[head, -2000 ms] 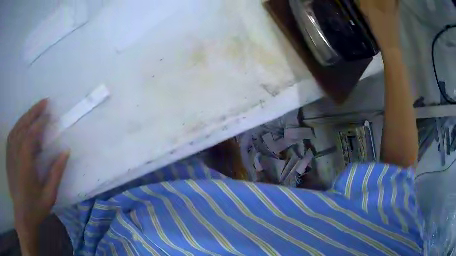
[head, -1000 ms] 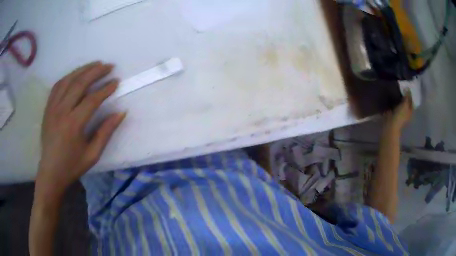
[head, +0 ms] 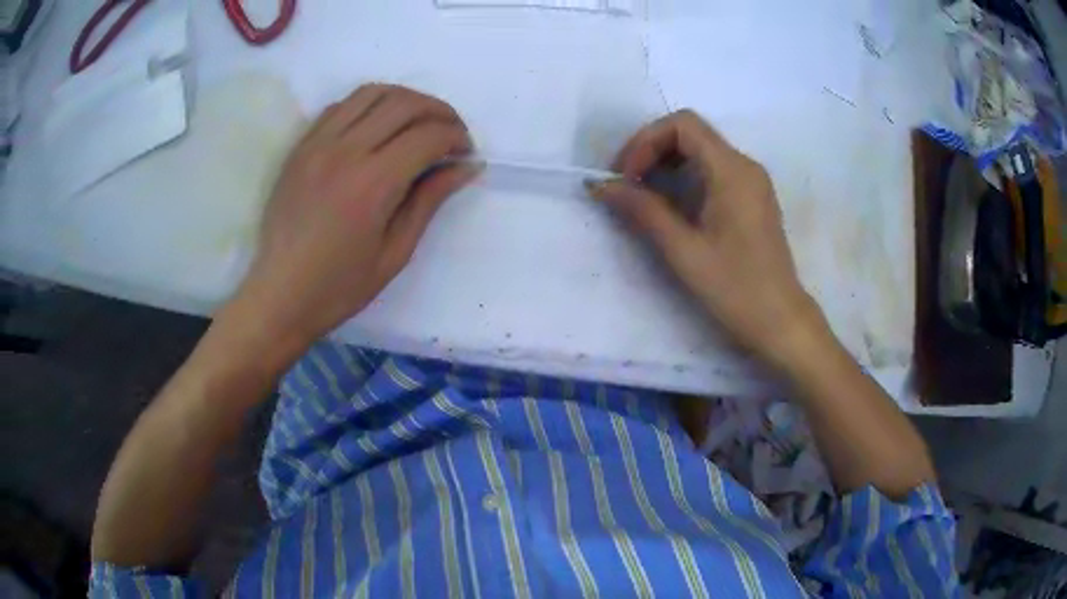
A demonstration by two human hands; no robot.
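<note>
A narrow white folded strip point(head: 532, 176) is held at its two ends between my hands, over the white table. My left hand point(head: 351, 193) pinches its left end between thumb and fingers. My right hand point(head: 714, 211) pinches its right end between thumb and index finger. The strip looks edge-on and slightly blurred, so I cannot tell whether anything is inside it or whether it touches the table.
An iron point(head: 995, 246) sits on a dark brown rest point(head: 965, 372) at the right, with plastic-wrapped items point(head: 995, 82) behind. White cut pieces point(head: 123, 123) and red-handled scissors point(head: 260, 18) are at upper left. More white pieces point(head: 532, 4) lie at the far edge.
My right hand has left the iron area and come to the strip. My left hand has gone from lying over the strip to pinching its end. The view has shifted left.
</note>
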